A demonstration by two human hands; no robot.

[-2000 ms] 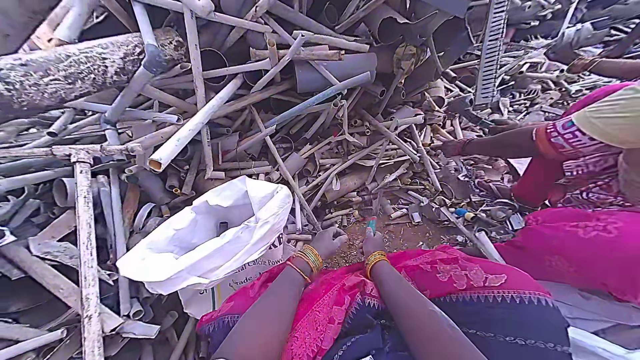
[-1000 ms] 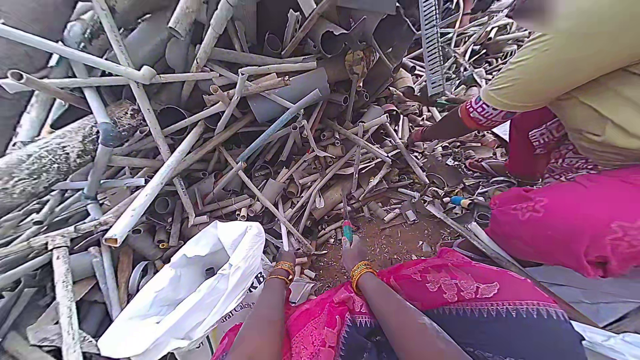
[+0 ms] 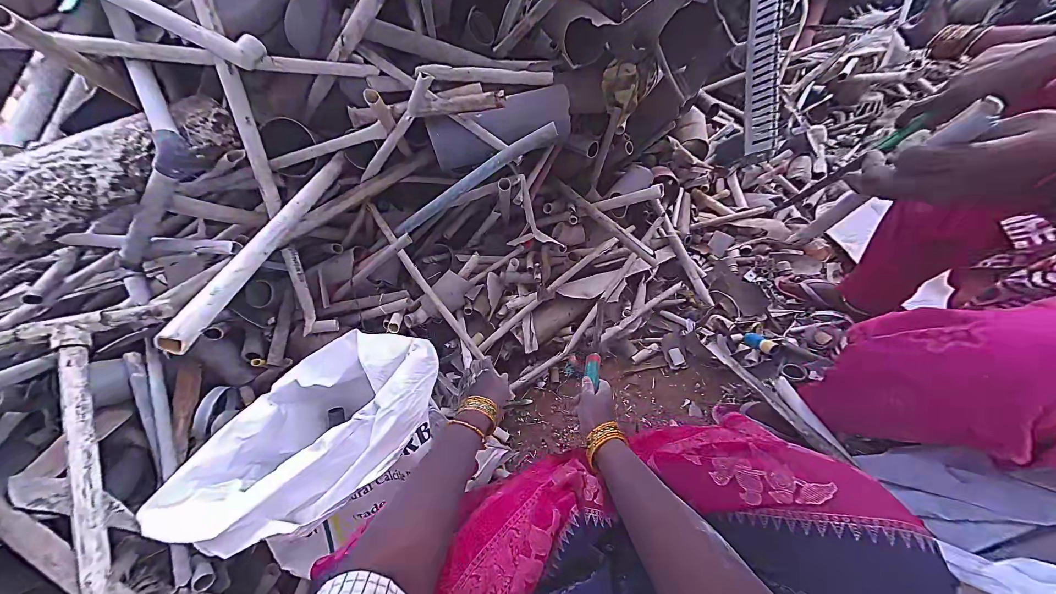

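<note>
My right hand [image 3: 596,406] is closed around the green and red handle [image 3: 592,371] of a tool whose thin dark blade points up toward the scrap pile. My left hand [image 3: 487,386] is beside the open mouth of a white woven sack [image 3: 330,462], at the near end of a thin stick-like pipe [image 3: 425,285]; whether the fingers grip it cannot be told. Cut plastic pipe pieces [image 3: 528,309] lie just beyond both hands. A long pale pipe [image 3: 247,256] rests on the pile above the sack.
Heaped scrap pipes fill the far side and the left, with a thick rough pole [image 3: 74,177] at far left. At the right, a co-worker's hands [image 3: 957,165] hold a pipe piece and a green-handled tool. A slotted grey strip [image 3: 762,78] stands at the back.
The co-worker's hands have come up from the pile and now hold a pipe piece and a tool. My left hand has moved away from my right hand since two seconds ago.
</note>
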